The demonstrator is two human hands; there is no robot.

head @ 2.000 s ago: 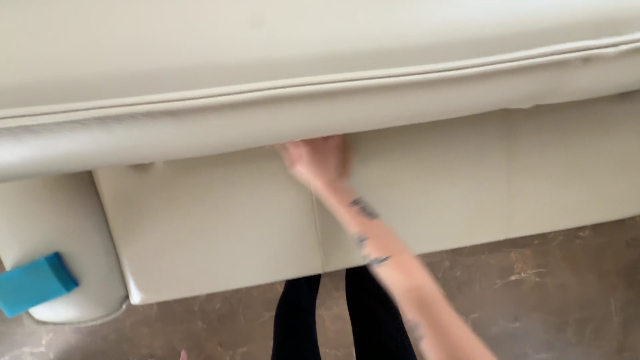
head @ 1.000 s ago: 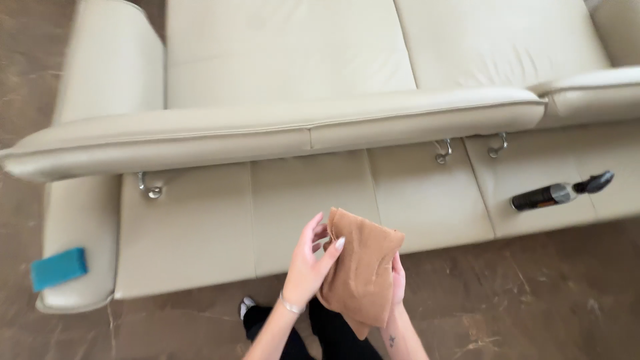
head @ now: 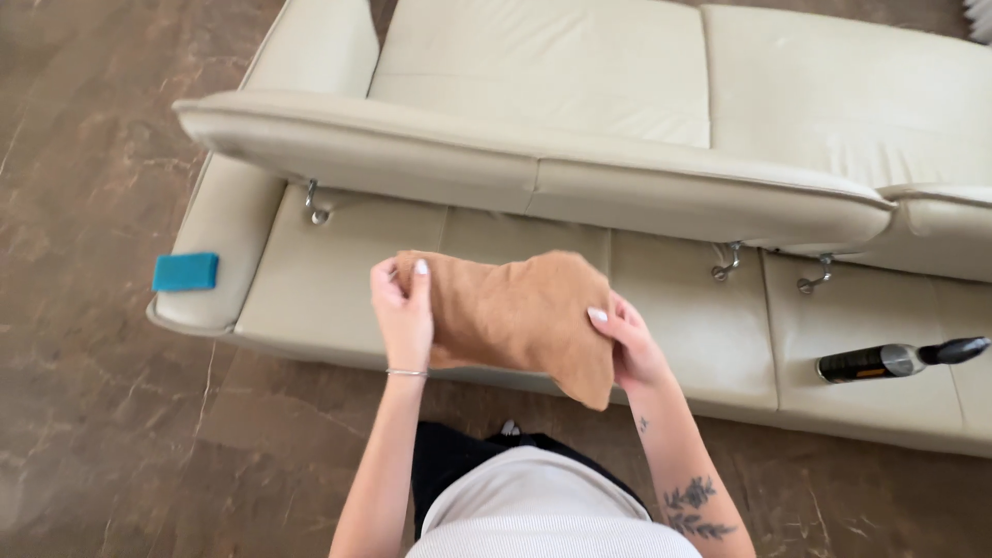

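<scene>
A light brown cloth is stretched between my two hands, above the rear ledge of a cream leather sofa. My left hand grips its left end, thumb on top. At the right end, my right hand pinches the edge between thumb and fingers. Over on the sofa's left arm lies a blue sponge. A dark bottle with a black trigger or nozzle top is on the ledge at the right.
The sofa's backrest runs across the view on chrome brackets, with seat cushions beyond it. Brown marble-look floor lies to the left and below.
Two seconds ago one hand was at the backrest's lower edge. One second ago both hands held the cloth bunched; now it is spread wider between them. The view has shifted a lot.
</scene>
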